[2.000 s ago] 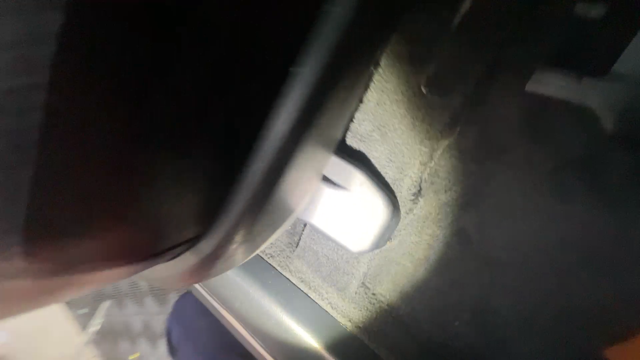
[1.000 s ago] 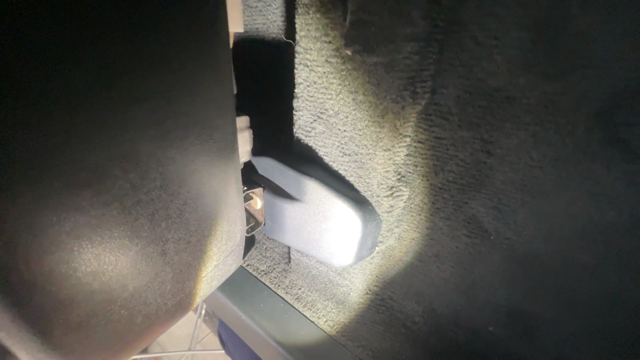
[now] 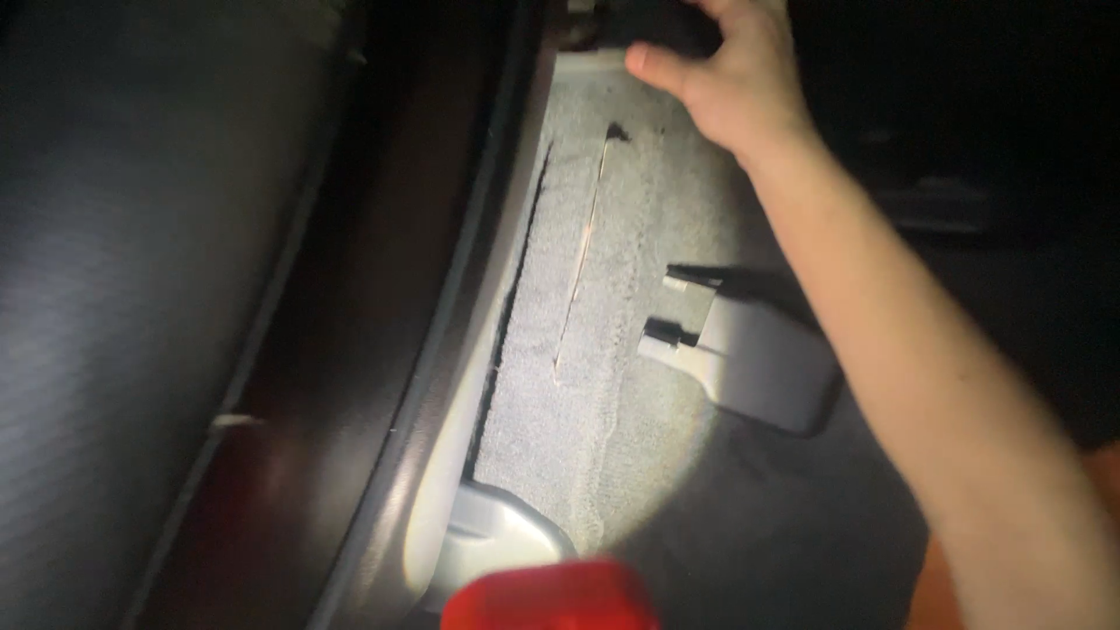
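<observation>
My right hand reaches from the right to the top edge, thumb apart from the fingers, beside a dark part under the seat. The fingertips are cut off, so a grip cannot be told. Below the forearm, a grey plastic cover with two prongs lies on the carpet. Another plastic cover sits at the lower middle, by the seat's side. In front of it a red object rises from the bottom edge; what holds it is hidden. My left hand is out of view.
A dark seat and its glossy side trim fill the left side. A thin slit or line runs along the lit carpet. The right side is in deep shadow, with an orange patch at the lower right.
My right hand and forearm have come into view, as have the red object and the pronged cover. The view has shifted a lot along the carpet.
</observation>
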